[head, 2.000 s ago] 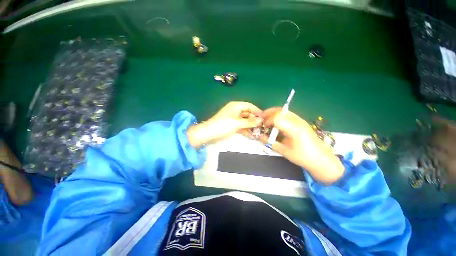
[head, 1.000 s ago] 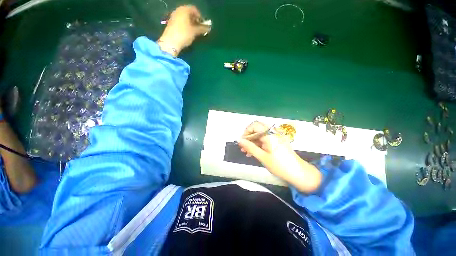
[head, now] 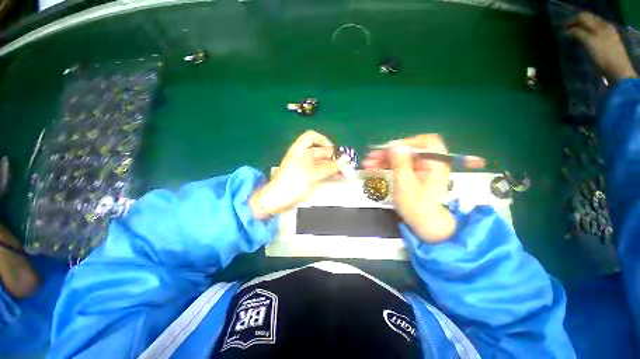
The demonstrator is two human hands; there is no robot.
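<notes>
My left hand [head: 303,172] pinches a small round module [head: 345,156] with a white tab, above the back edge of the white work sheet [head: 281,247]. My right hand [head: 421,179] holds a slim tweezers-like tool [head: 449,156], blurred, with a reddish-brown end pointing right; its fingertips are just right of the module, and its working tip is unclear. A round cluster of small gold parts [head: 377,187] lies on the sheet between my hands. A black strip [head: 344,221] lies on the sheet in front of them, its right end by my right sleeve.
A clear blister tray [head: 91,154] lies at left. Modules [head: 304,106] sit on the green surface beyond my hands. Curved flex pieces [head: 509,185] lie at the sheet's right end, with a loose pile [head: 589,203] farther right. Another person's hand [head: 603,45] is over dark trays at upper right.
My left hand has come back from the far upper left and now holds a module. My right hand has risen from the black strip toward it. Another person's arm has appeared at right.
</notes>
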